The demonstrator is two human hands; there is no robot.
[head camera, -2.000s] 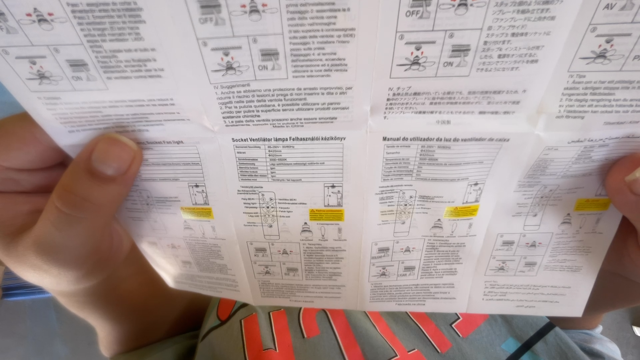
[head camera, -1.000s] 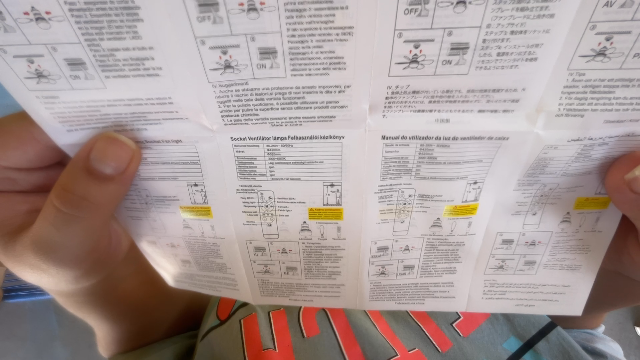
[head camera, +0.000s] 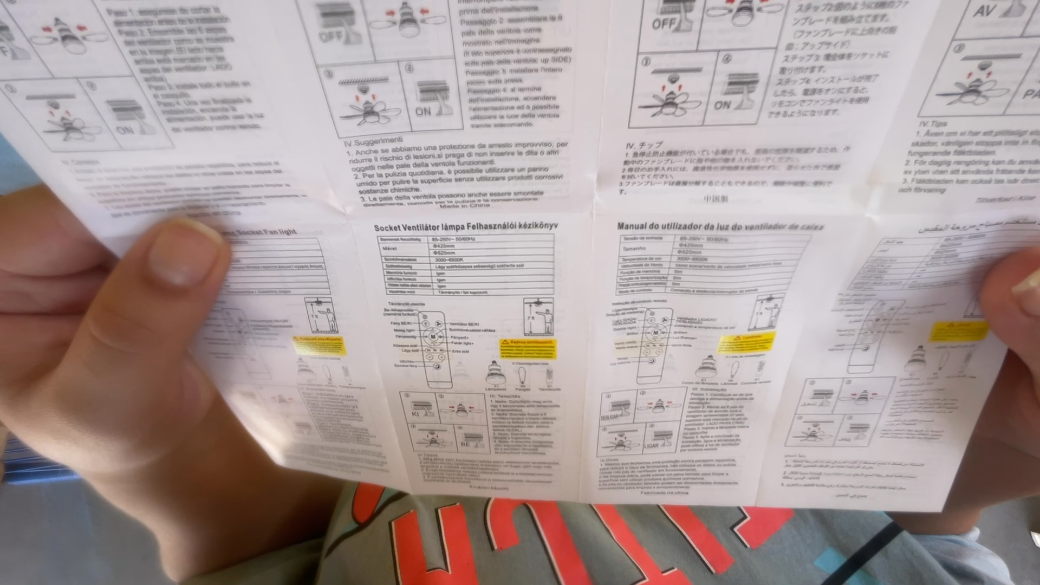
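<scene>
A large creased paper instruction sheet [head camera: 575, 357] is spread open and fills most of the head view. It bears printed text in several languages, small tables, line drawings of a fan light and a remote control, and yellow warning boxes. My left hand [head camera: 106, 325] grips its left side, thumb on the printed face and fingers behind. At the right edge my right hand [head camera: 1011, 325] pinches the sheet, its thumb tip on the paper and most of the hand cut off by the frame. The upper part of the sheet runs out of view.
Below the sheet shows my grey-green shirt [head camera: 504, 544] with large red lettering. A blue object with stacked edges [head camera: 32, 467], not clear in kind, lies at the lower left. A grey surface [head camera: 49, 536] shows beneath it.
</scene>
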